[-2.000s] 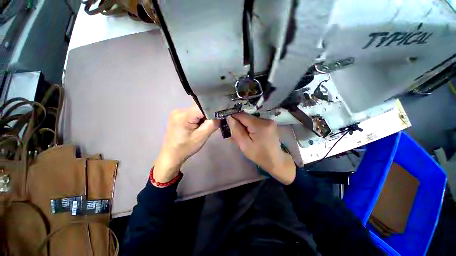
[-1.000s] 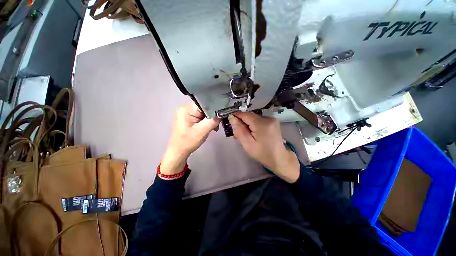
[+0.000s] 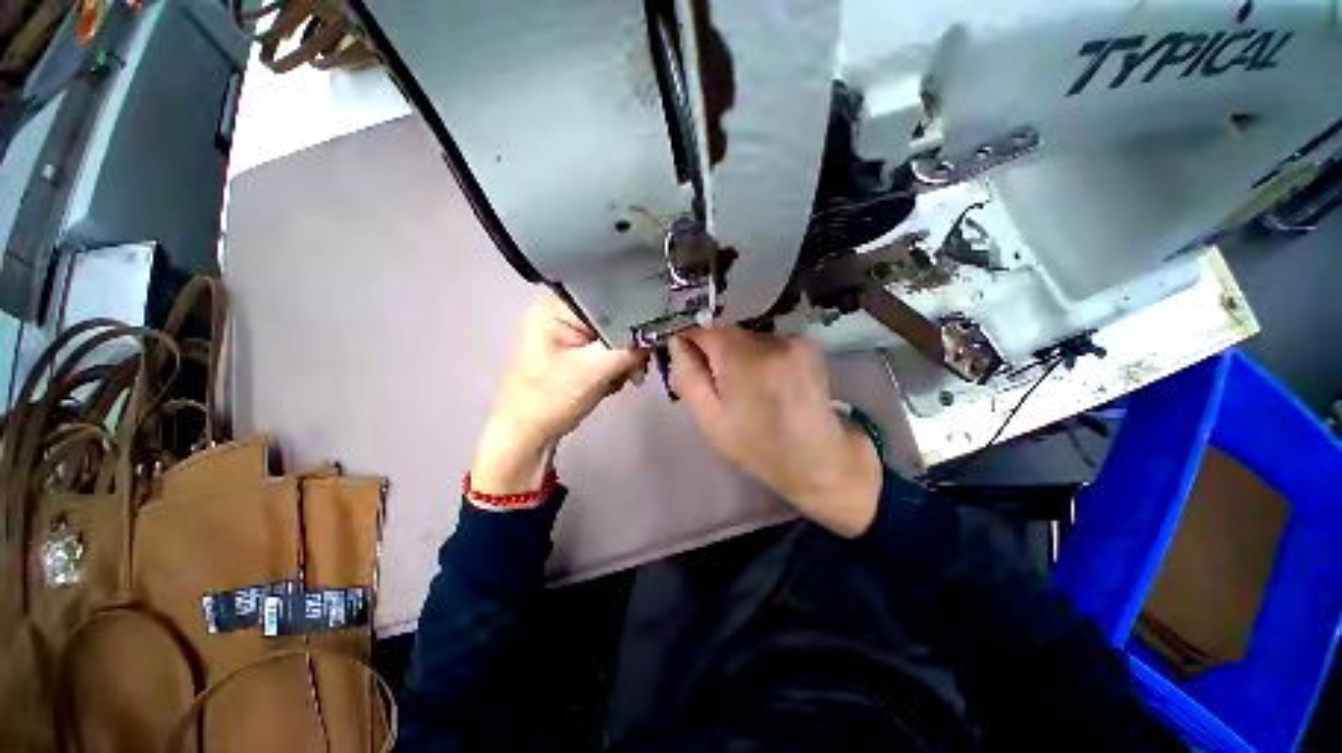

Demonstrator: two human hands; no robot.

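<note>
The white-grey sewing machine head (image 3: 589, 162) fills the top centre. My left hand (image 3: 556, 386) and my right hand (image 3: 758, 405) meet with pinched fingertips just under its lower end, at the needle area (image 3: 674, 327). A small dark part (image 3: 665, 374) shows between my fingertips. Whether my fingers pinch something as fine as a thread is too small to tell. Teal-green loop handles (image 3: 858, 427) show beside my right wrist, partly hidden by it.
Brown handbags (image 3: 221, 544) with thin handles and a black label strip (image 3: 286, 609) are piled at the left. A blue crate (image 3: 1104, 552) with brown panels (image 3: 1216, 566) stands at the right. The greyish-pink mat (image 3: 353, 294) covers the table. More brown straps lie at the top left.
The view has shifted, so the machine head appears further left. My right hand has turned slightly and covers more of the small dark part. Both hands stay at the needle area.
</note>
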